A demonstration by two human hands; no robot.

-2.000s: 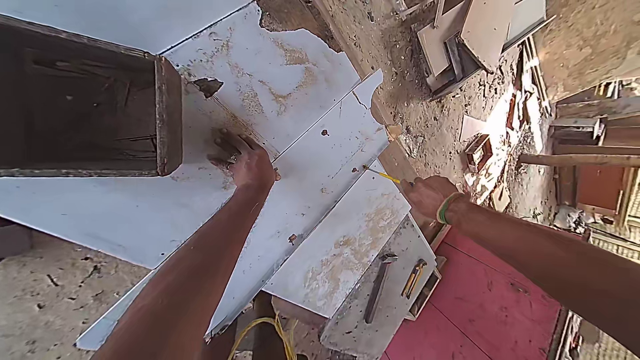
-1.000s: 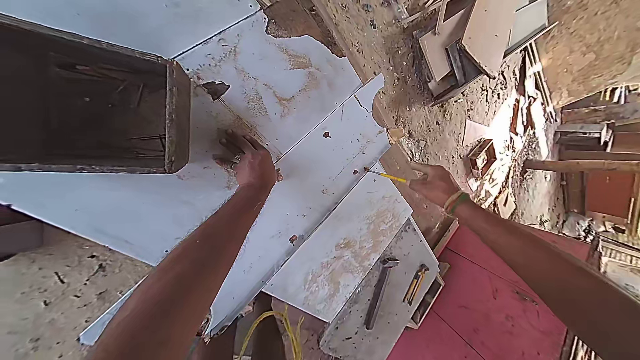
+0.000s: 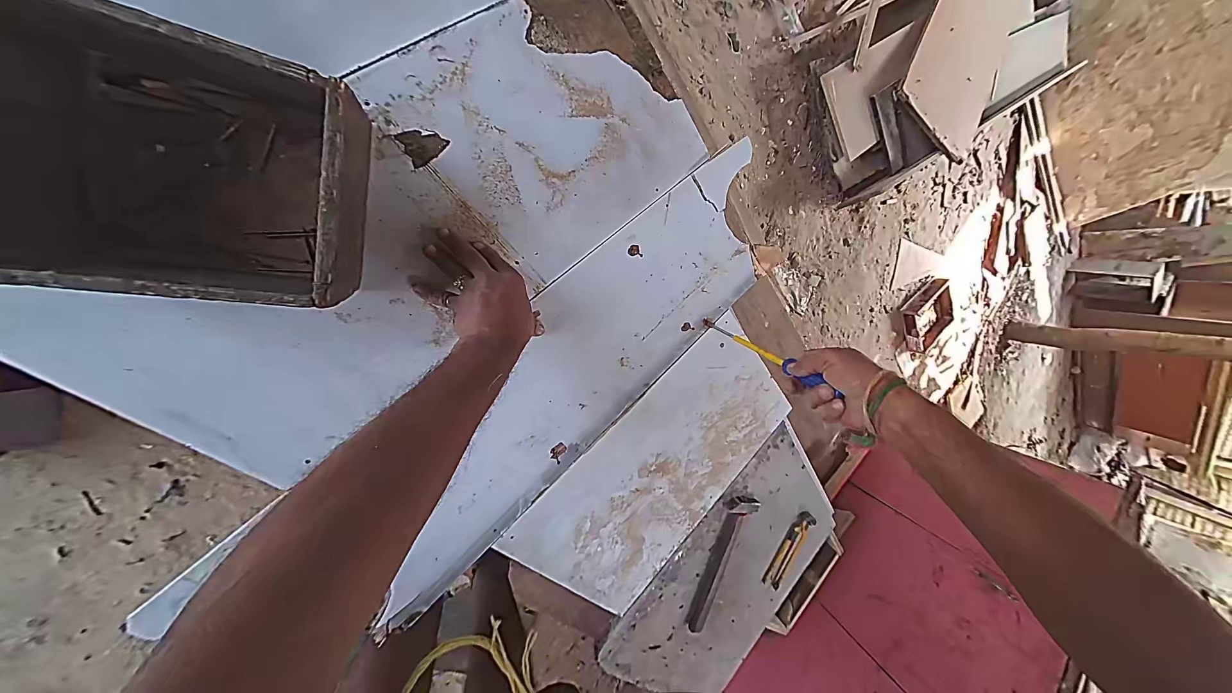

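Note:
My left hand (image 3: 491,294) rests with spread fingers on a large white board (image 3: 597,356) with torn edges and brown holes. It holds nothing. My right hand (image 3: 835,385) grips the blue handle of a screwdriver with a yellow shaft (image 3: 756,348). The screwdriver's tip touches the board near its lower right edge, beside a small brown hole (image 3: 686,326). Under that edge lies another white panel (image 3: 654,472), smeared with brown dust. Below it, a hammer (image 3: 717,568) and yellow-handled pliers (image 3: 789,549) lie on a grey board (image 3: 717,626).
An old open wooden box (image 3: 342,192) with thin rods inside stands on the white board at the upper left. A red panel (image 3: 866,597) lies at the lower right. Board scraps (image 3: 953,77) are piled at the upper right. Yellow cord (image 3: 472,650) hangs near my legs.

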